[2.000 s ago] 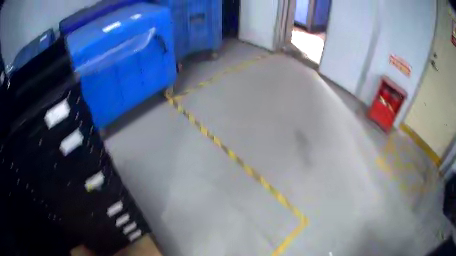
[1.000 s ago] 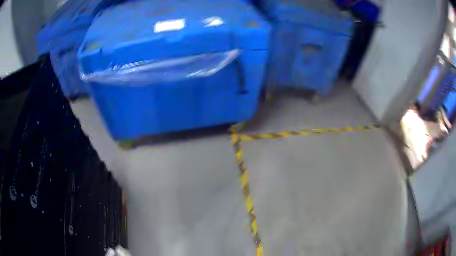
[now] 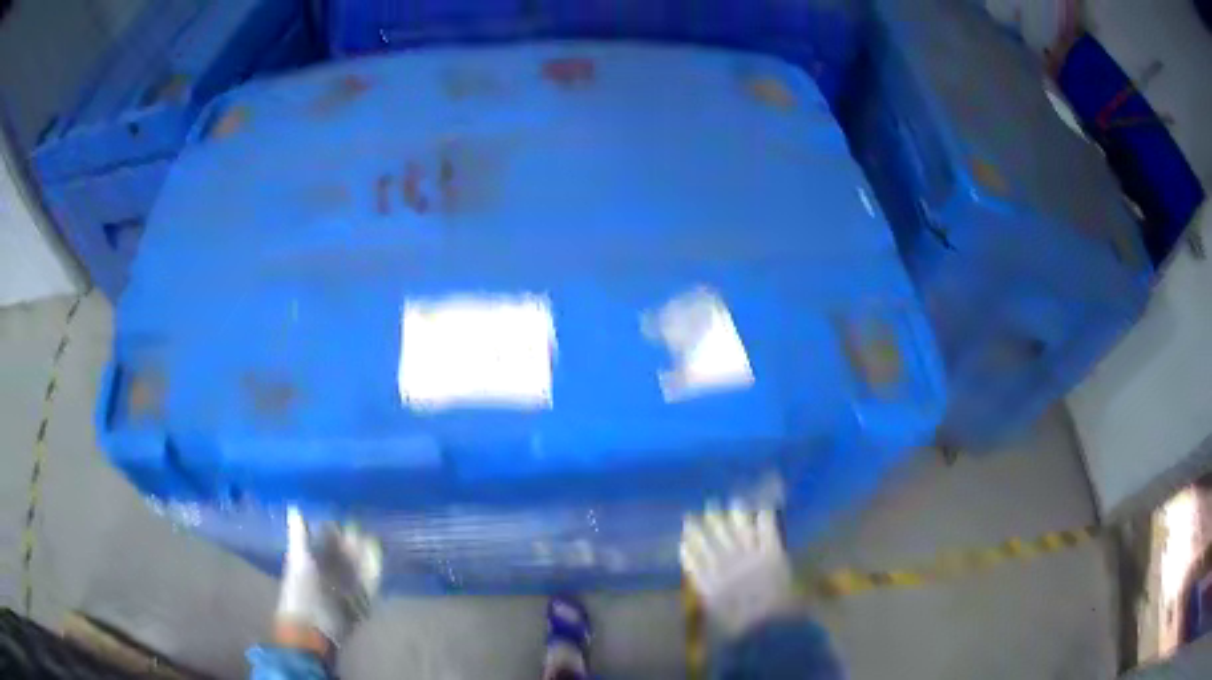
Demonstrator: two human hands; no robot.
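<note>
A large blue insulated bin (image 3: 598,246) with its lid down fills the middle of the view. Two white labels lie on the lid near its front edge. Clear plastic liner (image 3: 492,534) hangs out below the lid's front edge. My left hand (image 3: 326,571), in a white glove, is at the bin's front on the left, fingers apart. My right hand (image 3: 738,558), also gloved in white, is at the front on the right, fingers spread. Both hands are blurred; whether they press on the bin cannot be told. Neither shows an object in it.
Another blue bin (image 3: 1010,253) stands close on the right, and one (image 3: 100,173) on the left. Yellow-black floor tape (image 3: 930,571) runs at the lower right, with more at the left. My shoe (image 3: 568,622) shows below the bin. A pale wall stands at the right.
The view has turned left and come right up to the blue bin, which is now much larger. Both gloved hands have come to its front. The dark stack at the left has mostly left the view.
</note>
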